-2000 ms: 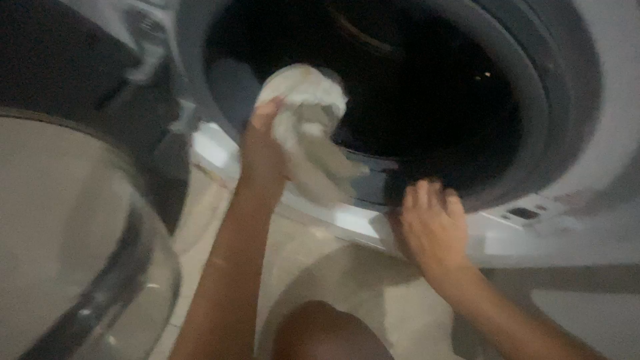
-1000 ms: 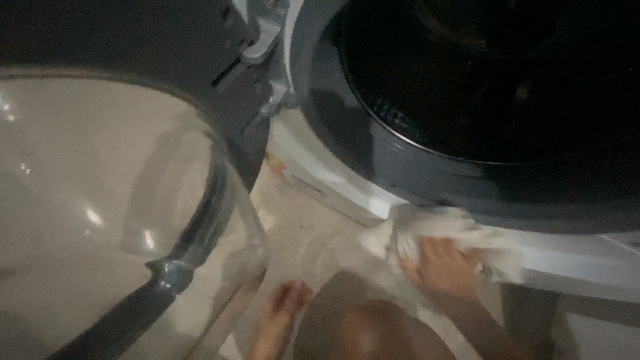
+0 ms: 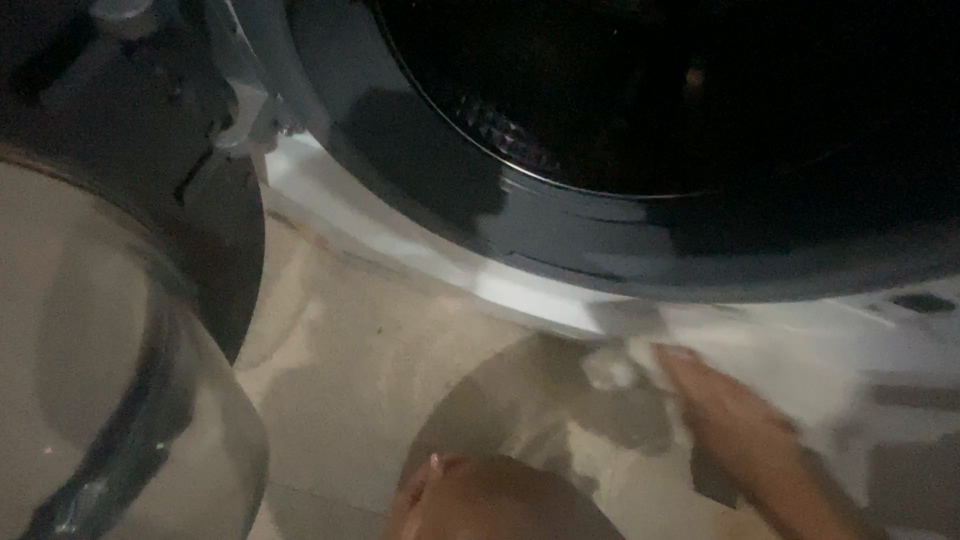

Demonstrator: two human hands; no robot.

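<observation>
Blurred by motion, my right hand (image 3: 727, 412) is at the lower right and presses a white cloth (image 3: 787, 349) against the white front panel (image 3: 532, 300) of a front-loading washing machine, just under the door opening. Above it curves the grey rubber door gasket (image 3: 420, 172), around the dark drum (image 3: 637, 97). My left hand cannot be made out; a small skin-coloured shape beside my knee (image 3: 517, 499) at the bottom could be part of a hand or a foot.
The round door (image 3: 240, 270) stands open at the left, with its clear bulging glass (image 3: 82, 300) towards me. Its hinge (image 3: 244, 120) is at the upper left. Light floor tiles (image 3: 360, 352) lie below the machine, partly in shadow.
Two seconds ago my left hand held the cloth at the door opening; one second ago my right hand had it on the lower front panel, where it still is. The view has shifted.
</observation>
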